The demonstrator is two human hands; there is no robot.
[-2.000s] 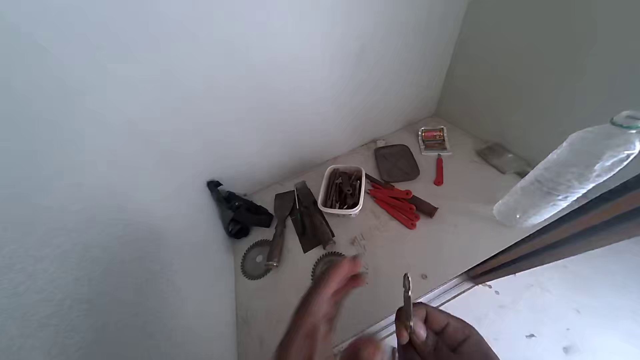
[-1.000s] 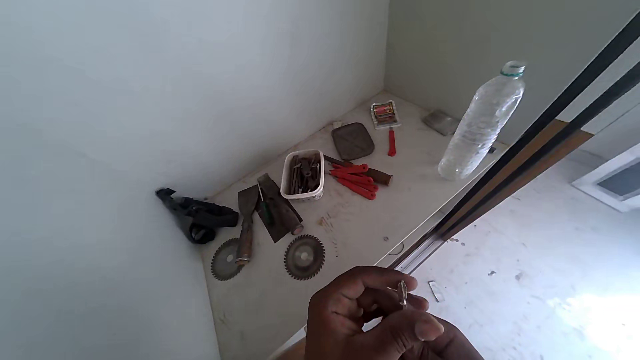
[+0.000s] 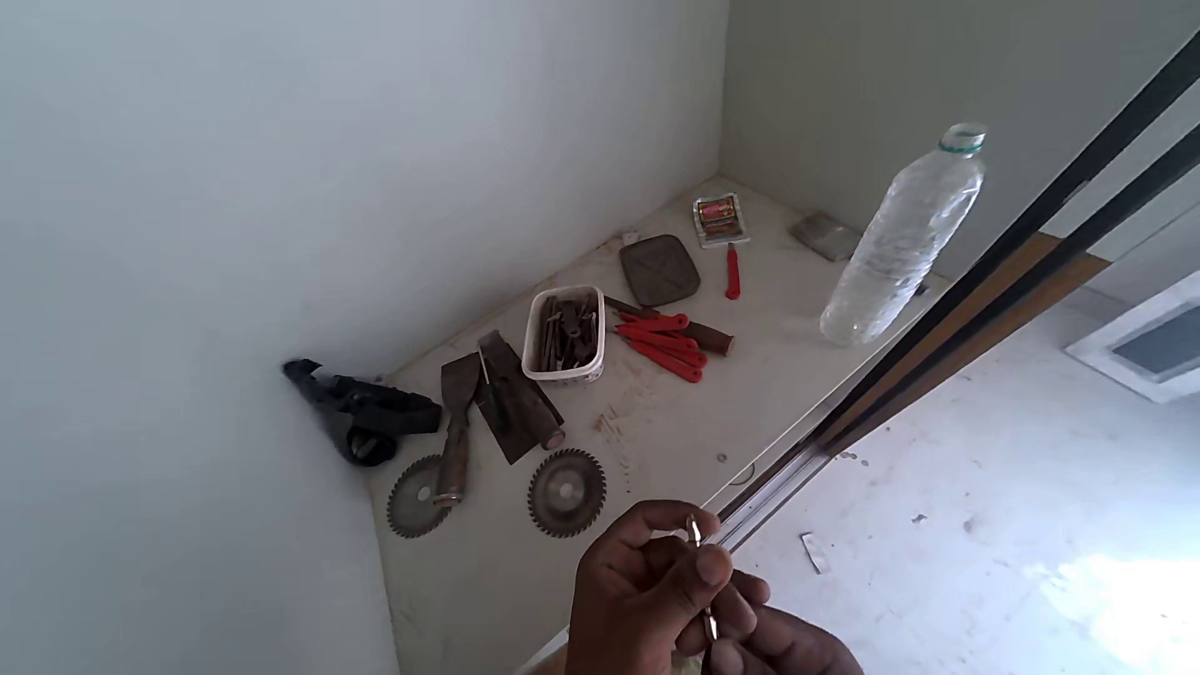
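A small, shiny, double-ended metal bit (image 3: 694, 531) is held nearly upright at the bottom centre. My left hand (image 3: 647, 586) pinches its upper part between thumb and fingers. Lower and to the right, my right hand (image 3: 783, 642) grips near its bottom end; the fingers partly hide it. Beyond my hands, a toothed circular saw blade (image 3: 566, 493) lies flat on the white ledge. A white plastic tub (image 3: 597, 361) of rusty metal pieces stands farther back, beside several red-handled tools (image 3: 667, 347).
A scraper (image 3: 453, 450) overlaps a second saw blade (image 3: 410, 506), near a wide-bladed tool (image 3: 525, 408) and a black object (image 3: 375, 412) by the wall. A clear plastic bottle (image 3: 900, 248) stands at the right, near a dark sliding-frame edge (image 3: 937, 319). A dark square pad (image 3: 660, 270) lies behind.
My left hand, apart from the bit two seconds ago, has come to it and now pinches it together with my right hand. The view has shifted.
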